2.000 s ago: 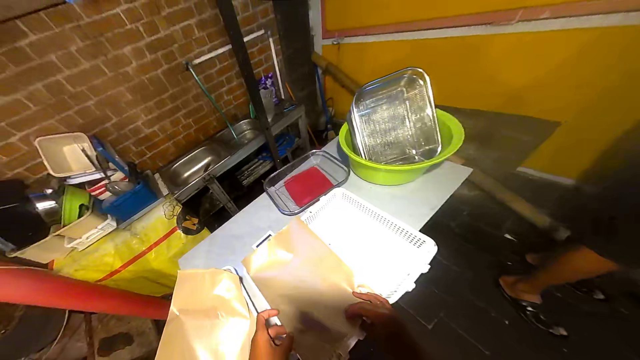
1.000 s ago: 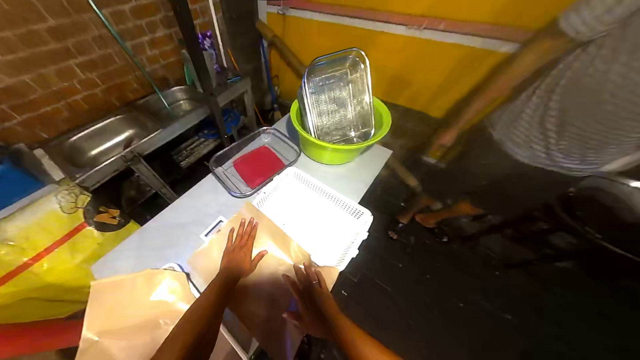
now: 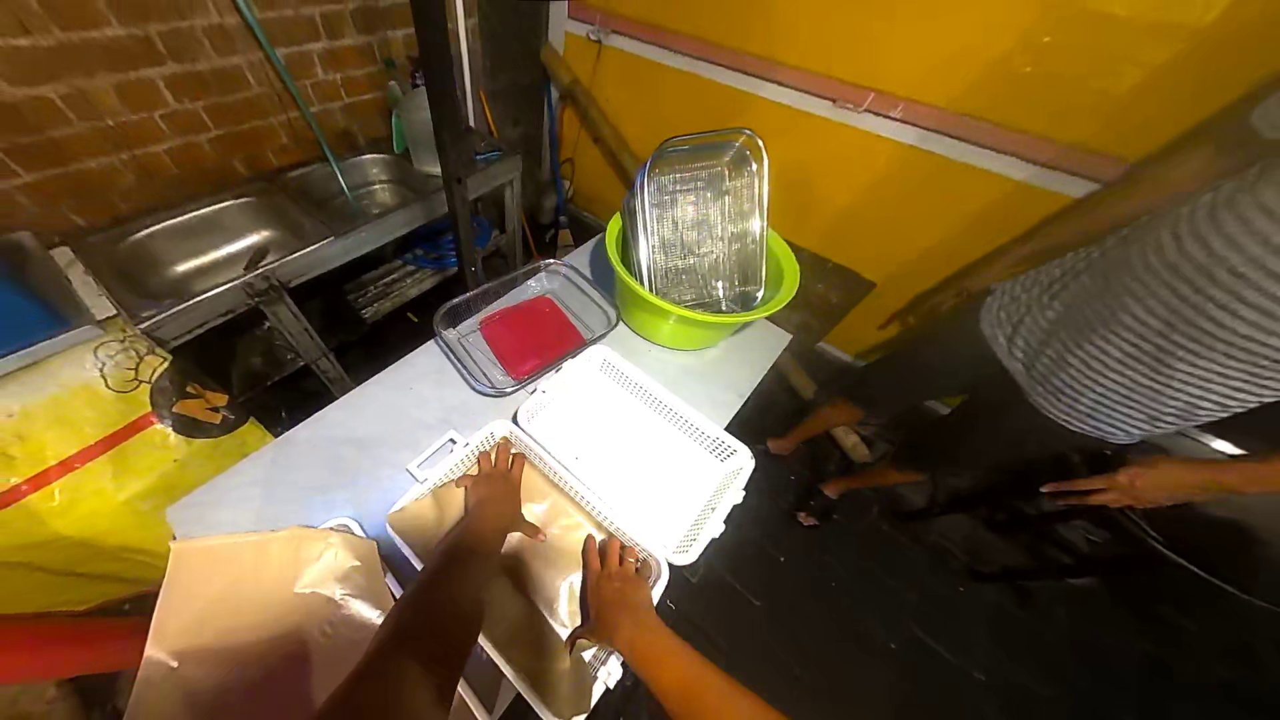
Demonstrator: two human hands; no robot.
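Note:
My left hand (image 3: 497,497), fingers spread, presses on brown paper (image 3: 545,590) lying inside a white perforated plastic basket (image 3: 655,572). My right hand (image 3: 612,592) rests with parted fingers on the same paper near the basket's right side; a ring shows on one finger. The white perforated lid (image 3: 640,450) lies open against the basket's far side. More brown paper (image 3: 255,610) lies at the lower left. Beyond the lid, a red flat item (image 3: 532,336) sits in a clear tray (image 3: 470,372). Clear containers (image 3: 703,220) stand tilted in a green basin (image 3: 680,330).
These things stand on a light-topped table (image 3: 330,450). A steel double sink (image 3: 220,240) is at the back left, by a dark post (image 3: 447,120). Yellow sheeting (image 3: 90,520) hangs at left. A person in a striped shirt (image 3: 1150,300) stands at right, one hand (image 3: 1150,483) lowered.
The brown paper, held at its edges two seconds ago and spread flat under both palms one second ago, now sits down inside the basket. The person at right has moved nearer.

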